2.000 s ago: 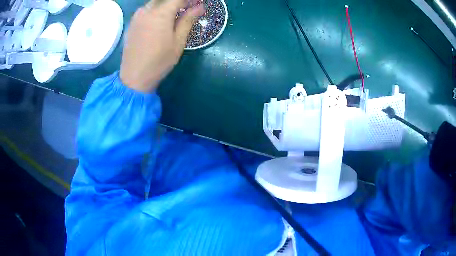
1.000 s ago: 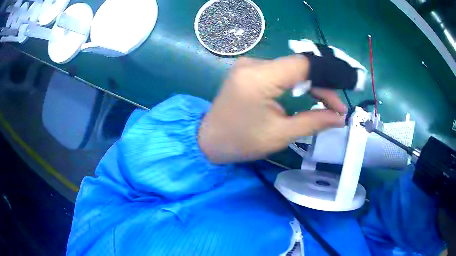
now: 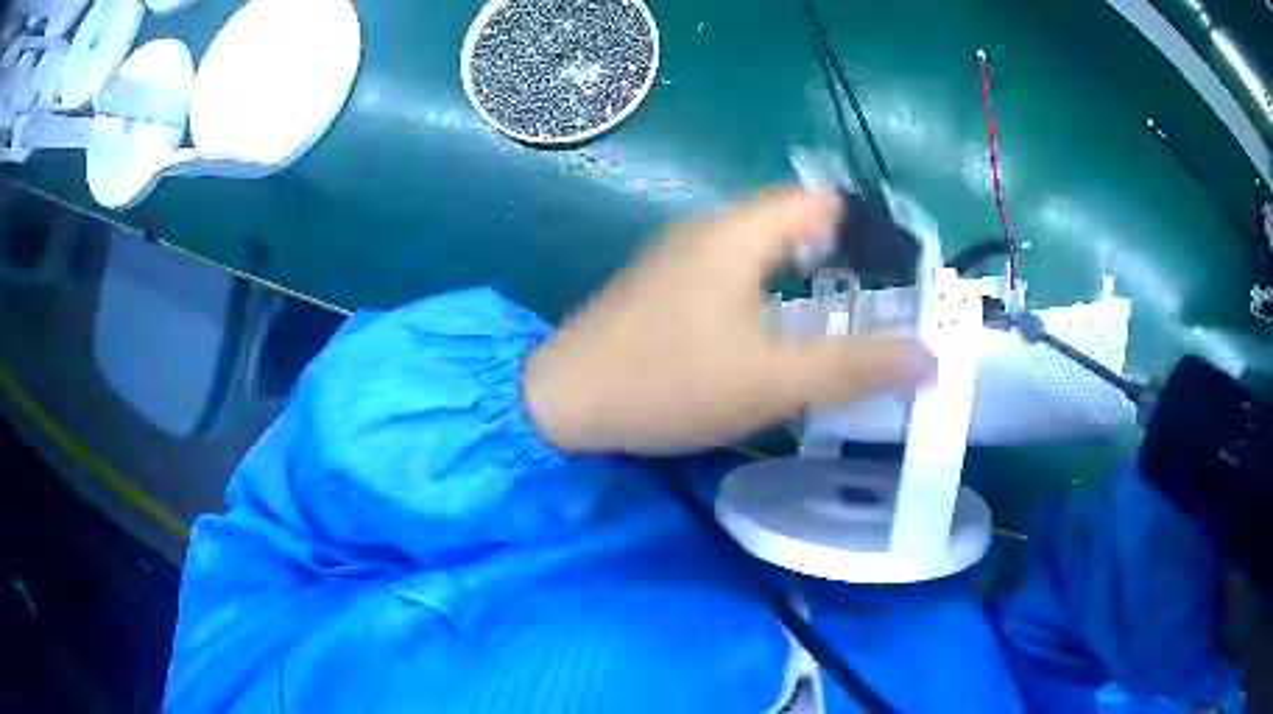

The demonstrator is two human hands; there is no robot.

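A white housing [image 3: 1054, 366] with a perforated end lies across the upright arms of a white stand [image 3: 782, 519]. My left hand [image 3: 684, 335], blurred, holds a small white part with a black pad [image 3: 875, 234] in its fingers. Its thumb is at the top of the near stand arm; whether it pinches a screw is too blurred to tell. My right hand [image 3: 1229, 453] is a dark shape at the right edge around the black electric screwdriver [image 3: 1187, 412]; its fingers cannot be made out. The screwdriver's bit points at the pivot joint [image 3: 963, 300].
A white-rimmed screw dish [image 3: 468, 87] stands at the top centre of the green bench mat. Spare white stands [image 3: 272, 84] lie at the upper left. Red and black lead wires [image 3: 994, 154] run behind the housing. A black cord [image 3: 761, 579] crosses my lap.
My left hand has moved from the screw dish to the near stand arm. The screwdriver's bit has moved left from over the perforated end to the pivot joint.
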